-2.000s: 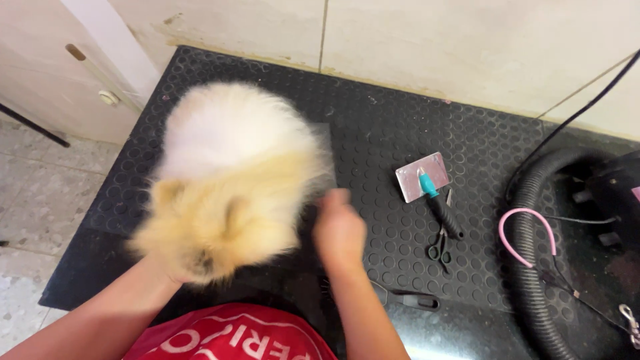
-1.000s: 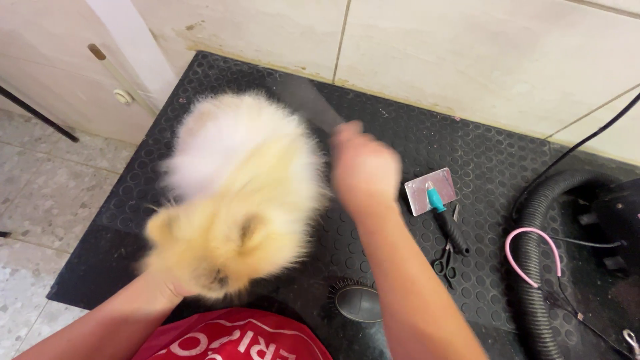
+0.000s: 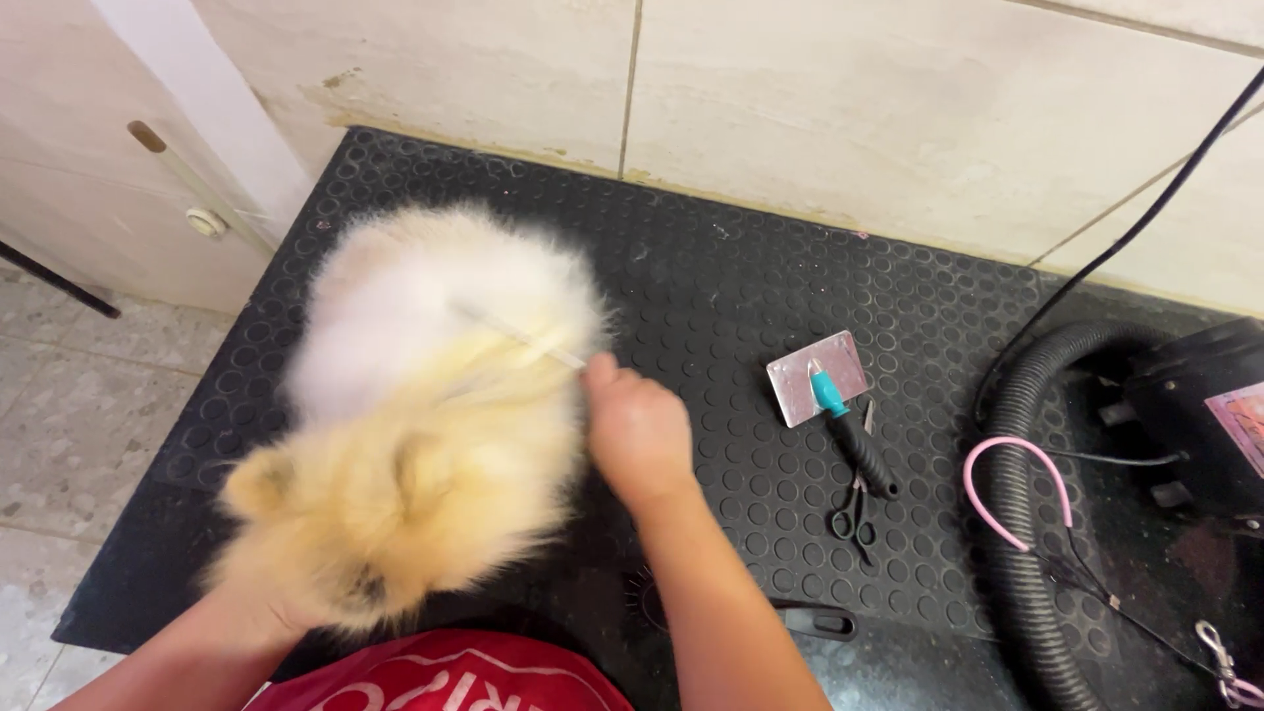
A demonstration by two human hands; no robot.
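A fluffy cream and tan dog (image 3: 395,474) is on the black rubber-topped table, its head toward me. My left hand (image 3: 262,597) is under the dog's chin, its fingers buried in fur, so their hold is hidden. In my right hand (image 3: 637,425), at the dog's side, is a thin metal comb (image 3: 523,341), blurred, its far end lying over the fur of the back. Under my right forearm, a round-headed pin brush (image 3: 647,597) shows in part, its black handle (image 3: 820,620) sticking out on the other side.
On the table (image 3: 691,267) at right lie a slicker brush (image 3: 828,390) and black-handled scissors (image 3: 854,513). Farther right are a ribbed black hose (image 3: 1017,494), a pink grooming loop (image 3: 1017,444), a metal clip (image 3: 1213,647) and a black machine (image 3: 1185,415). A tiled wall (image 3: 839,118) borders the back edge.
My right hand, beyond the dog's side with the comb off the fur one second ago, has come back toward the dog, and the comb now lies over its back. My left hand stays at the chin.
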